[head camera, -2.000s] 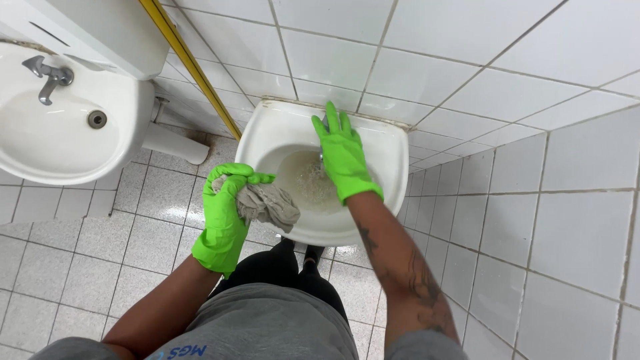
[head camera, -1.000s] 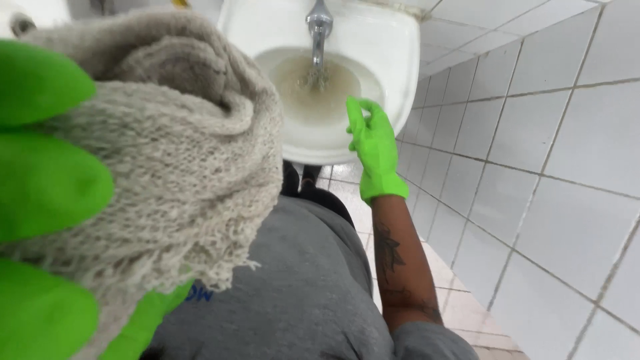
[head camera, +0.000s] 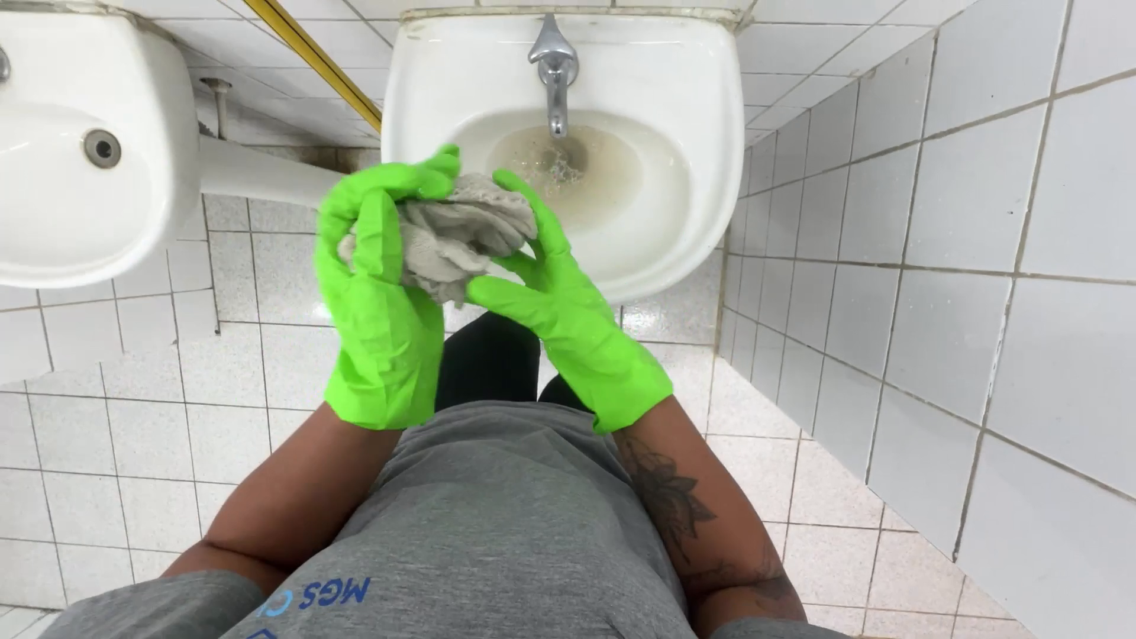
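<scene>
A crumpled grey cloth (head camera: 461, 235) is between my two hands, over the front left rim of a white ceramic washbasin (head camera: 701, 177). My left hand (head camera: 382, 284), in a bright green rubber glove, grips the cloth from the left. My right hand (head camera: 568, 311), gloved the same way, has its fingers and thumb around the cloth's right side. Behind them the chrome tap (head camera: 556, 75) stands at the back of the basin. Murky water (head camera: 612, 169) lies in the bowl, its surface disturbed below the spout.
A second white washbasin (head camera: 71, 213) with a metal drain is on the left. A yellow pole (head camera: 319, 67) leans at an angle between the basins. White wall tiles (head camera: 941, 328) rise close on the right, and speckled tiles (head camera: 222, 444) cover the floor.
The cloth, close to the camera in my left hand a second ago, is now lower, by the basin. My right hand has moved from the basin's right side to the cloth. The view has shifted.
</scene>
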